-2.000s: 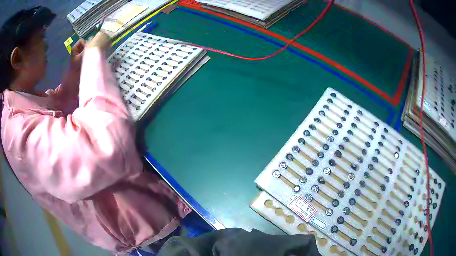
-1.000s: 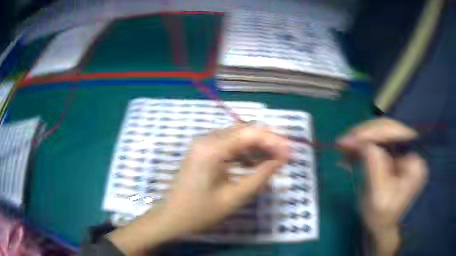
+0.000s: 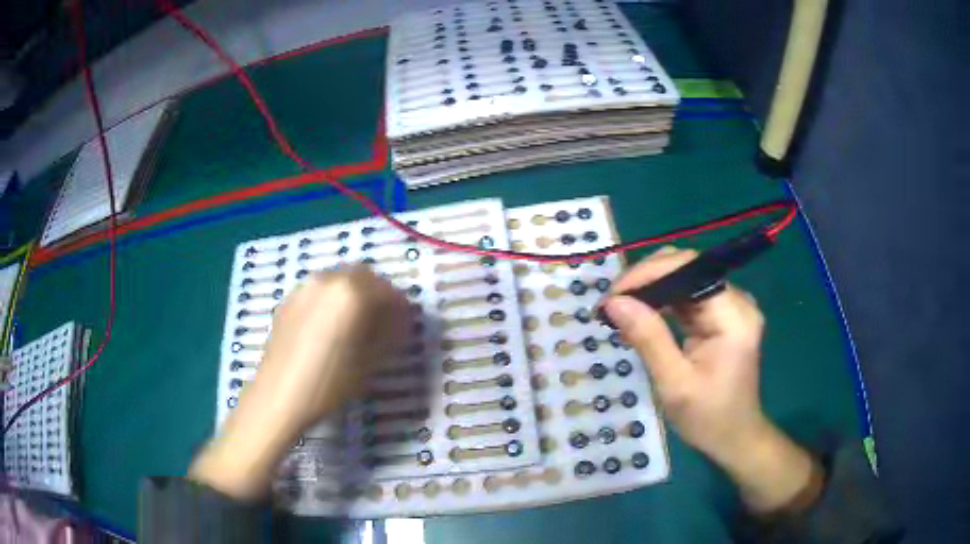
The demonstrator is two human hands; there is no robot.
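A white foam parts tray (image 3: 521,372) with rows of tan slots and small dark round-ended components lies in front of me. It rests on a lower foam tray (image 3: 628,377) that sticks out at the right and front, with some holes empty. My right hand (image 3: 697,356) is closed round a black pen-shaped tool (image 3: 697,276), its tip over the lower tray's right part. My left hand (image 3: 330,351) is blurred over the working tray's left middle; its fingertips are hidden, so I cannot tell if it holds anything.
A red lead (image 3: 425,236) sags across the view to the tool's rear. A thick tray stack (image 3: 532,133) with loose dark parts on top stands behind. Other trays lie at rear left (image 3: 106,175) and left (image 3: 43,404). A cream pipe (image 3: 796,85) is at the right rear.
The view has swung from the neighbour to my own trays, and both hands have come in. Since the middle frame, my left hand has moved left, away from the lower tray, and my right hand inward over it.
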